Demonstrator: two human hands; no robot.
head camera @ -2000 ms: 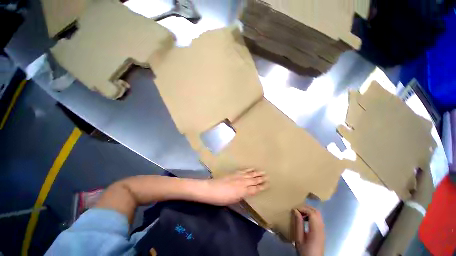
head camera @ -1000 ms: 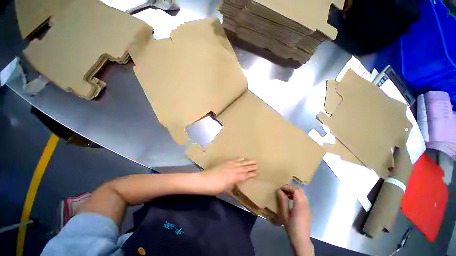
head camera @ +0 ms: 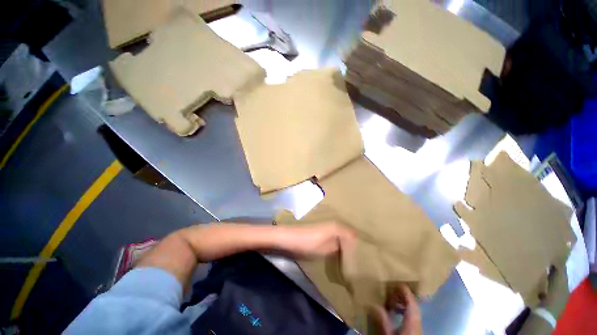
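A working stack of notched tan kraft paper pieces (head camera: 393, 216) lies at the table edge in front of me. Its near part is bent and creased between my hands. My left hand (head camera: 337, 241) is on the stack, blurred, fingers pointing down; whether it grips a sheet cannot be told. My right hand (head camera: 404, 314), cut off by the bottom edge, has its fingers and thumb on the near right corner of a kraft paper sheet. The turned-over pile (head camera: 298, 131) touches the working stack on its upper left, with a notch opening between them.
A lower notched pile (head camera: 190, 72) lies far left, beside a grey metal tool (head camera: 280, 44). A tall stack (head camera: 419, 85) stands far centre. Set-aside sheets (head camera: 524, 222) lie on white papers at right, near a red sheet (head camera: 579, 314). The table's curved edge (head camera: 177, 183) runs along the left.
The camera view has shifted. My left hand has gone from lying flat to fingers pointing down. The near part of the top paper has become bent and creased. My right hand stays at the corner.
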